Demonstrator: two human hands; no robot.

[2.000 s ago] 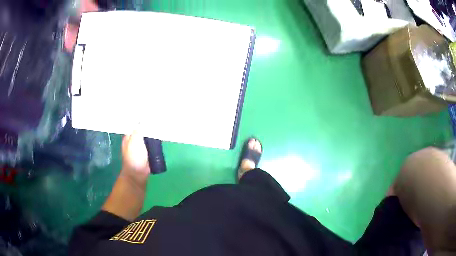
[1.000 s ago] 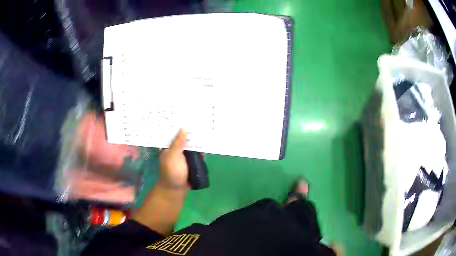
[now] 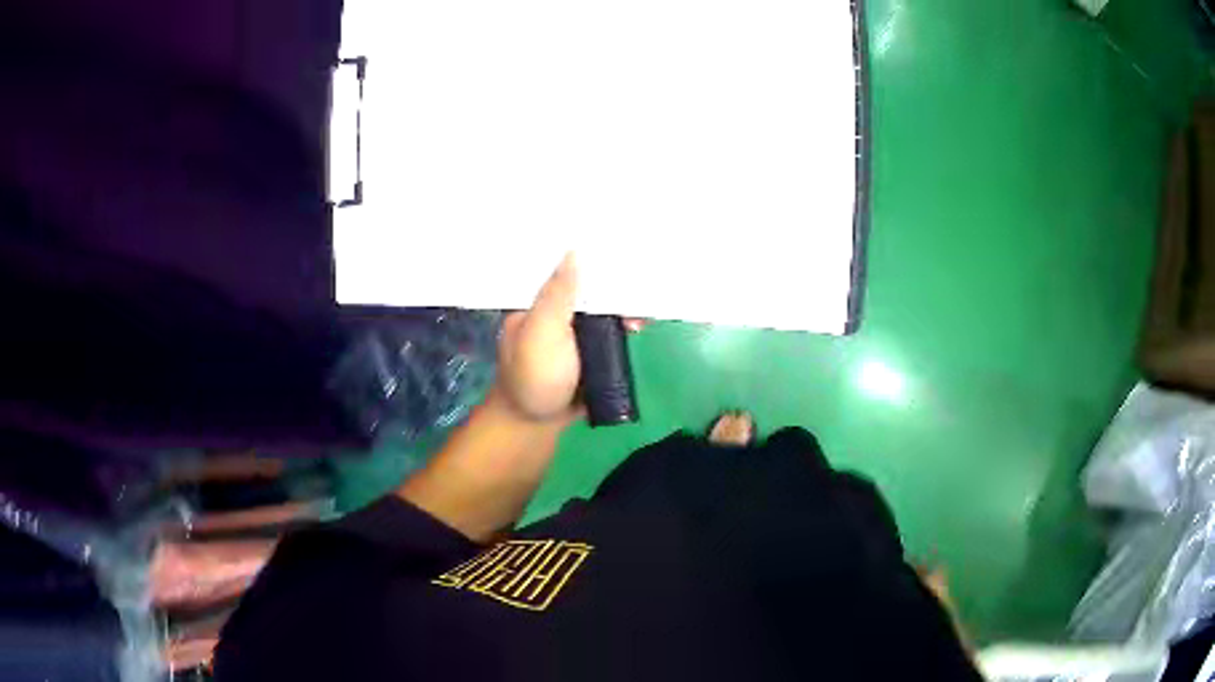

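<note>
My left hand [image 3: 544,357] holds the clipboard [image 3: 862,160] by its lower edge, thumb on top of the sheet. The printed list [image 3: 600,147] on it is washed out to blank white, and its upper edge is cut off by the picture. A black wire-like clip [image 3: 357,131] sits at the clipboard's left end. A short black ribbed cylinder [image 3: 606,370], which may be a flashlight, sticks out below the clipboard beside my palm, held in the same hand. My right hand is not in view.
Dark garments [image 3: 147,240] fill the left side, with clear plastic and folded pinkish items [image 3: 213,566] below. Clear plastic bags [image 3: 1153,493] and a brown object [image 3: 1183,267] stand at the right. Glossy green floor [image 3: 999,267] lies between.
The clipboard and my left hand have shifted right and up in the picture. The white tub of bagged items has mostly left the right side, and dark garments cover more of the left.
</note>
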